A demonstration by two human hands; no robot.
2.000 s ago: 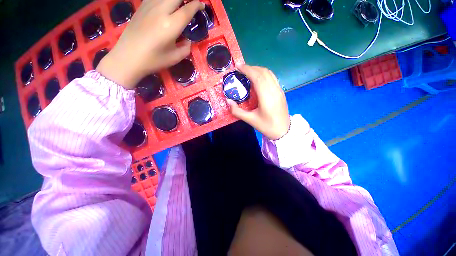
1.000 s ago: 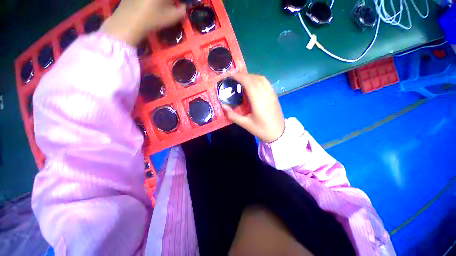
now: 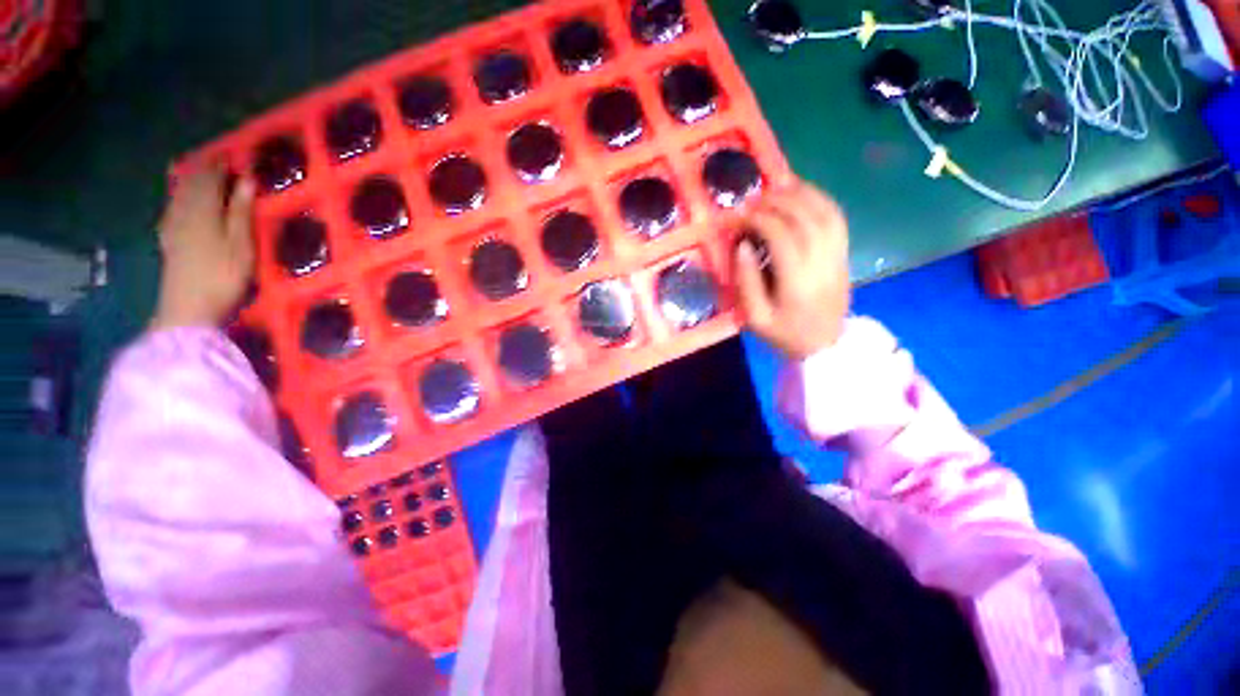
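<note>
An orange-red pocket tray [image 3: 456, 252] lies tilted across the bench edge, over my lap. Its square pockets hold several round black watch bodies [image 3: 496, 268]; some in the near row reflect white light. My left hand [image 3: 204, 252] grips the tray's left end, fingers at the top left corner. My right hand [image 3: 800, 272] is at the tray's right end, its fingers over the near right corner pocket. A dark watch body [image 3: 751, 254] shows partly under those fingers; whether the hand holds it or the tray rim is hard to tell.
White charging cables [image 3: 1013, 190] with small tags lie tangled on the green bench [image 3: 870, 150], with several black watch bodies [image 3: 948, 99]. A smaller-pocket red tray [image 3: 415, 578] is below the bench edge. Another red tray [image 3: 1044, 261] and a blue stool [image 3: 1169, 252] stand at right.
My left hand has left the tray's upper right pockets and now holds its left end. The tray appears shifted right, with more pockets visible. My right hand remains at its right end.
</note>
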